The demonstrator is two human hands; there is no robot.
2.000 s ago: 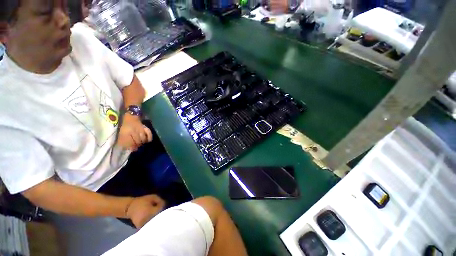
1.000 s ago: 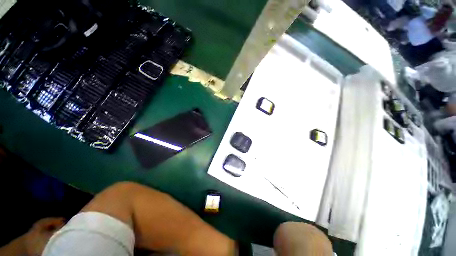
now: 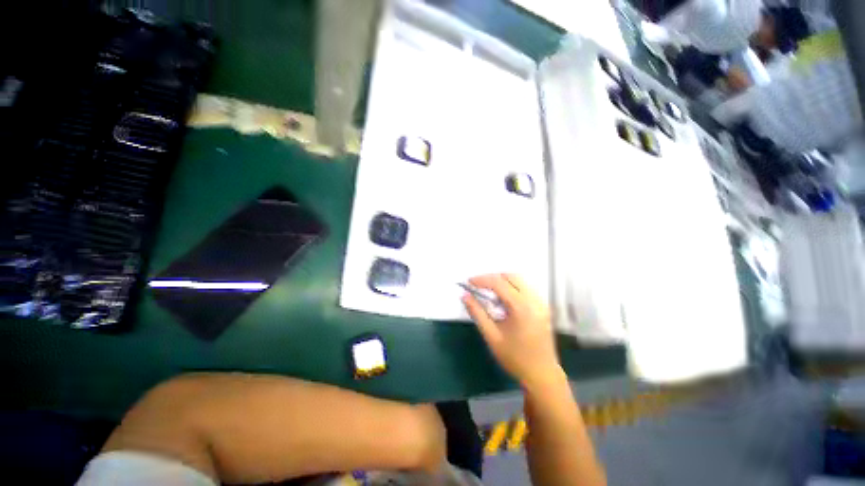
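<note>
My right hand (image 3: 517, 327) is over the near edge of the white parts tray (image 3: 455, 95), its fingers closed on a thin pale tool (image 3: 484, 296), perhaps tweezers. Two dark rounded-square housings (image 3: 389, 230) lie at the tray's left side. Two housings with pale-and-yellow centres (image 3: 414, 150) lie farther back and right. Another such housing (image 3: 368, 357) lies on the green mat outside the tray, near my left forearm. My left forearm crosses the lower left; my left hand is not visible.
A glossy black phone-like rectangle (image 3: 237, 261) lies left of the tray. A black blister tray (image 3: 76, 171) is at far left. A pale upright (image 3: 344, 71) stands behind. More white trays (image 3: 664, 256) are at right. People sit at upper right.
The view has turned right, and the seated person at left is out of view. My right hand has come up over the tray and taken hold of the thin tool that lay there.
</note>
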